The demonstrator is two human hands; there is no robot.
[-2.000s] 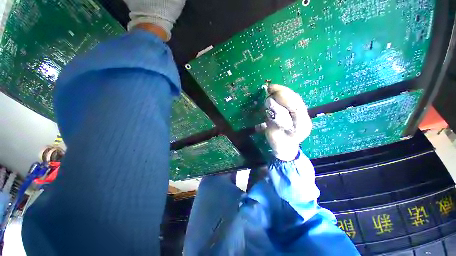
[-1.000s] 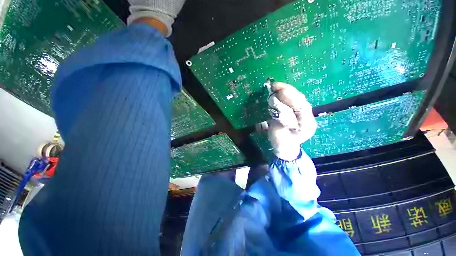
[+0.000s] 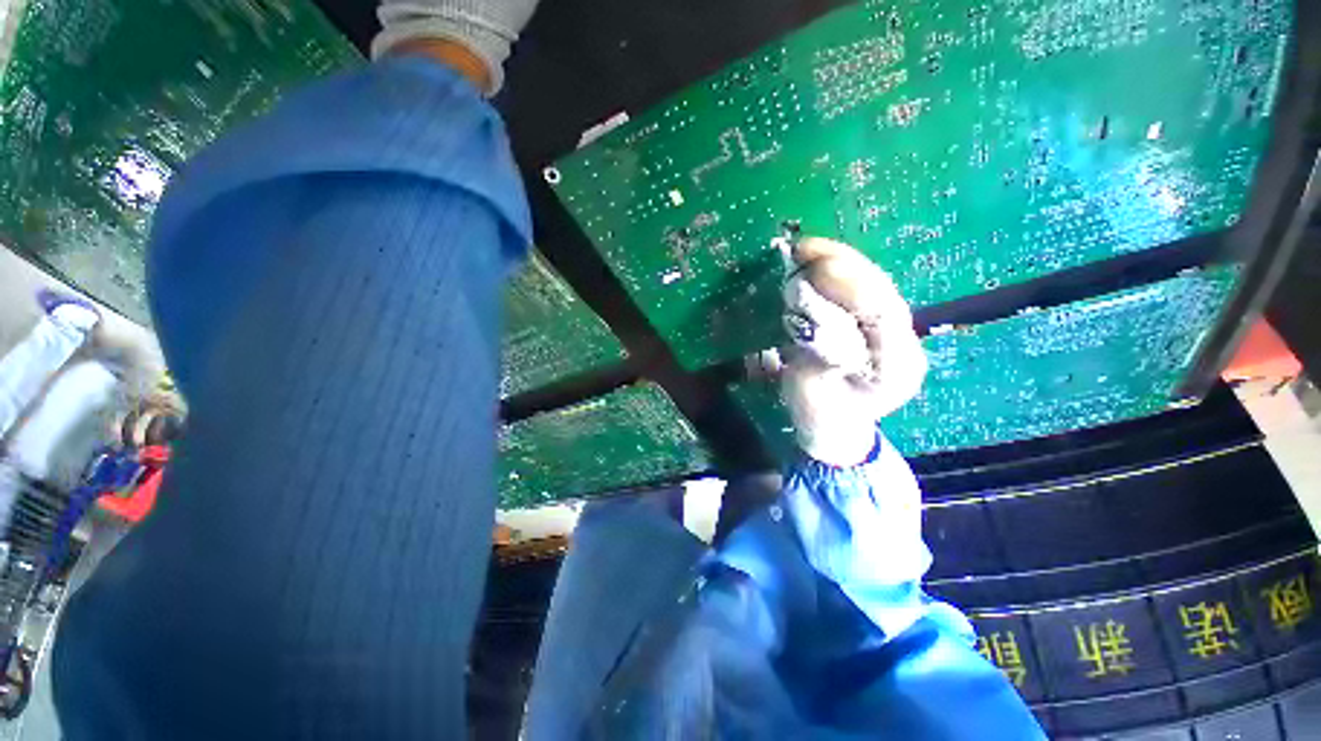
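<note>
A large green circuit board (image 3: 1014, 159) lies underside up on a black surface, cut off by the top edge. My right hand (image 3: 852, 326), in a whitish knit glove, is closed round a small white tube with dark print (image 3: 807, 307), mostly hidden in the fist. The tube's narrow tip points at the board's lower left part; I cannot tell whether it touches. My left hand (image 3: 456, 22), in a grey-white glove, is cut off by the top edge. Only its cuff and wrist side show; its fingers are out of the picture.
More green boards lie at the upper left (image 3: 102, 130), below the large board (image 3: 1058, 362), and partly behind my left sleeve (image 3: 601, 442). A black ribbed cover with yellow characters (image 3: 1116, 579) is at the lower right. Blue and red items (image 3: 123, 478) and whitish shapes (image 3: 51, 369) are at the left edge.
My right hand and the tube sit very slightly further right in the picture, as does the large board. Whitish shapes have come into view at the left edge. My left arm has hardly moved.
</note>
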